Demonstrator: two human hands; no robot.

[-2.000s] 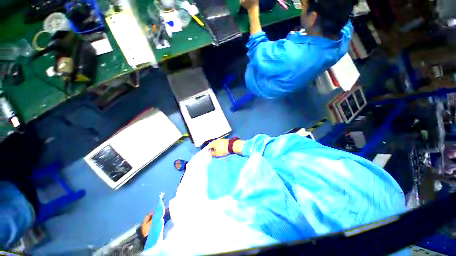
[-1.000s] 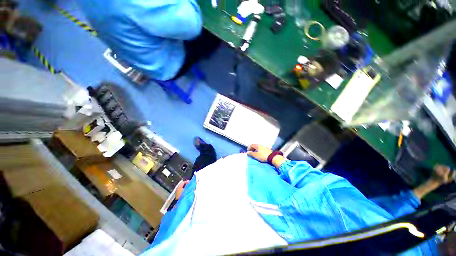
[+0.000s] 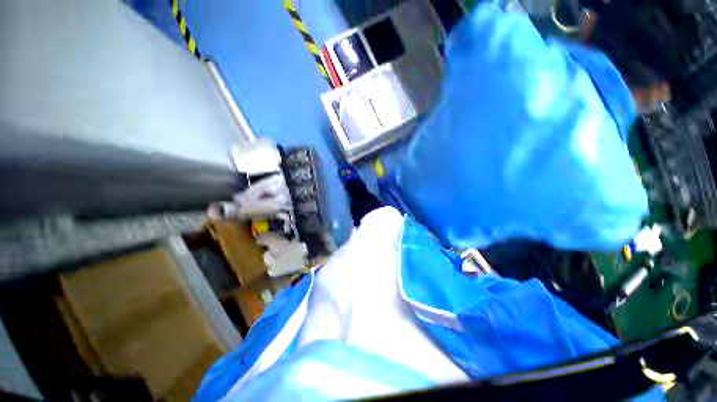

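Neither of my hands shows; only my blue smock [image 3: 487, 314] with its white front fills the bottom. Nearest in front of me, at the upper right, is the blurred blue back of another person [image 3: 527, 149]. A dark shoe [image 3: 347, 174] shows on the floor just beyond my smock. Left of the person, an open white box [image 3: 369, 114] with shiny, clear-looking contents stands on the blue floor.
At left, brown cartons [image 3: 141, 314] stand below a large grey surface [image 3: 86, 94]. White crumpled pieces and a dark compartmented tray [image 3: 303, 188] lie beside them. Yellow-black tape [image 3: 307, 35] marks the floor. A green bench [image 3: 652, 302] with small items is at the right.
The view has swung along the aisle and closer to the other person. My hand with the dark red wristband and my other hand have gone out of sight.
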